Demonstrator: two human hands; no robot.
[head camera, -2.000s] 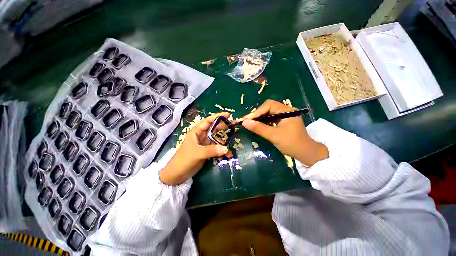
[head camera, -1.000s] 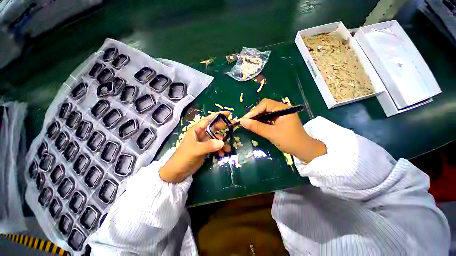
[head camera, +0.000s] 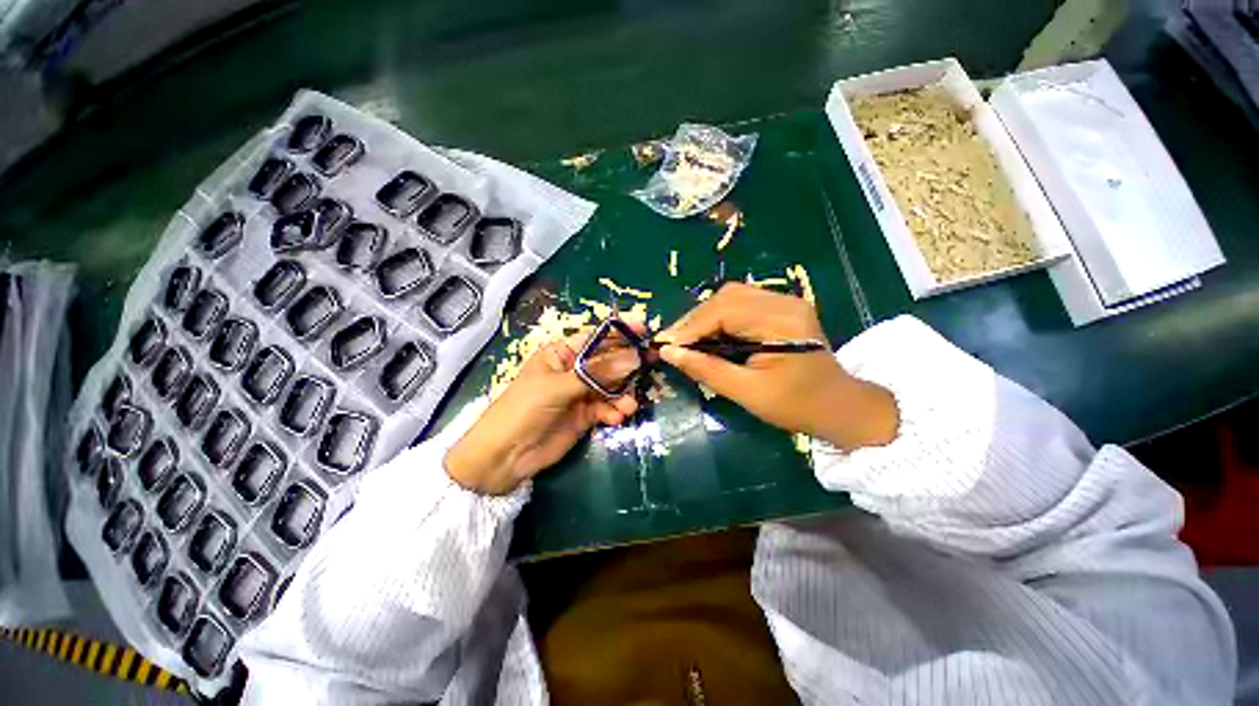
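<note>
My left hand holds a small black rounded frame by its edge, tilted, with its open centre showing. My right hand grips a slim black pen-like tool, which lies nearly level. Its tip is at the right side of the frame, where fingers and blur hide the exact contact. Loose pale yellow-cream slivers lie on the dark green bench around and behind my hands.
A translucent white tray with rows of black frames lies at left. A crumpled clear bag with pale pieces is beyond the hands. At right are a white carton of tan pieces and a white lid.
My left hand has turned the frame, and its fingers have shifted around the edge. The tool in my right hand has tilted down to nearly level.
</note>
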